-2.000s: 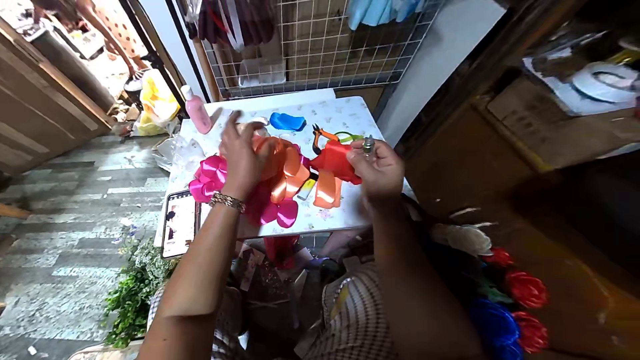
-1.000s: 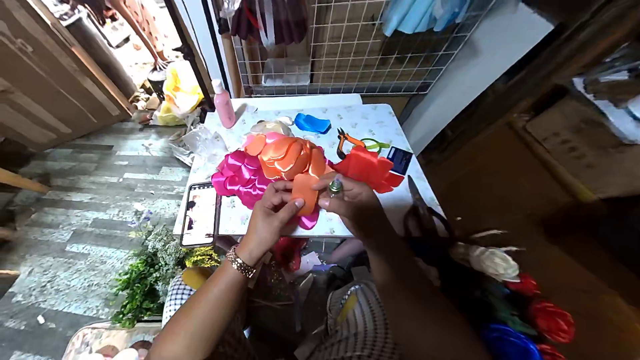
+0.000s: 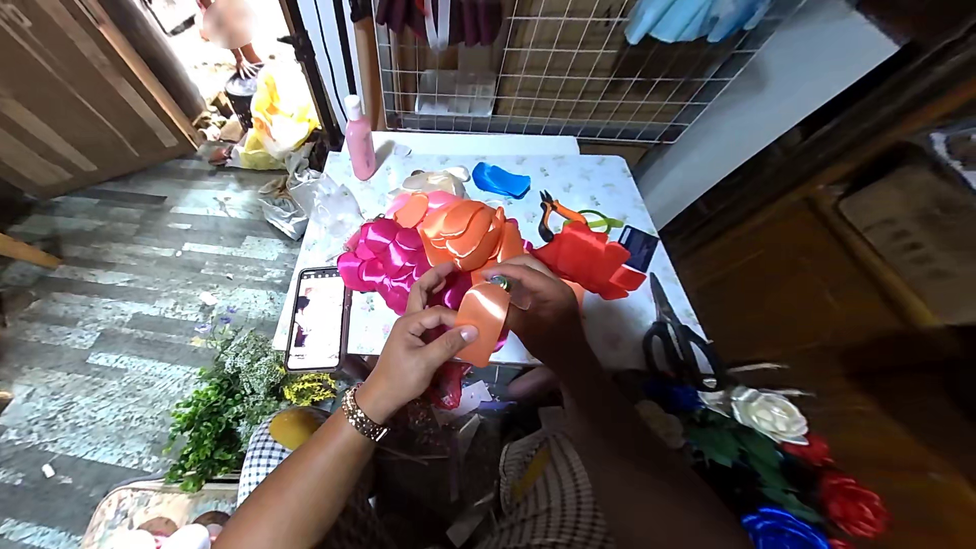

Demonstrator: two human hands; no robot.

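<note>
Between thumb and fingers, my left hand (image 3: 419,343) holds an orange satin petal (image 3: 484,324) near the table's front edge. My right hand (image 3: 545,301) grips a small lighter (image 3: 501,283) with a metal top, at the petal's upper edge; most of the lighter's body is hidden. Just beyond my hands lie a pile of orange petals (image 3: 461,232) and a pile of magenta petals (image 3: 387,259). Red petals (image 3: 587,259) lie to the right, with orange-handled pliers (image 3: 560,213) behind them. Blue petals (image 3: 500,181) and cream petals (image 3: 436,181) rest farther back.
A pink bottle (image 3: 360,141) stands at the back left of the table (image 3: 610,335). A phone (image 3: 317,320) lies at the left edge, black scissors (image 3: 675,343) at the right. Fabric roses (image 3: 770,415) are at lower right, green foliage (image 3: 221,404) at lower left. A person (image 3: 236,30) is outside the doorway.
Two seconds ago my left hand was over the petal piles; since then it has come toward me and taken an orange petal. My right hand has moved left to meet it, still with the lighter.
</note>
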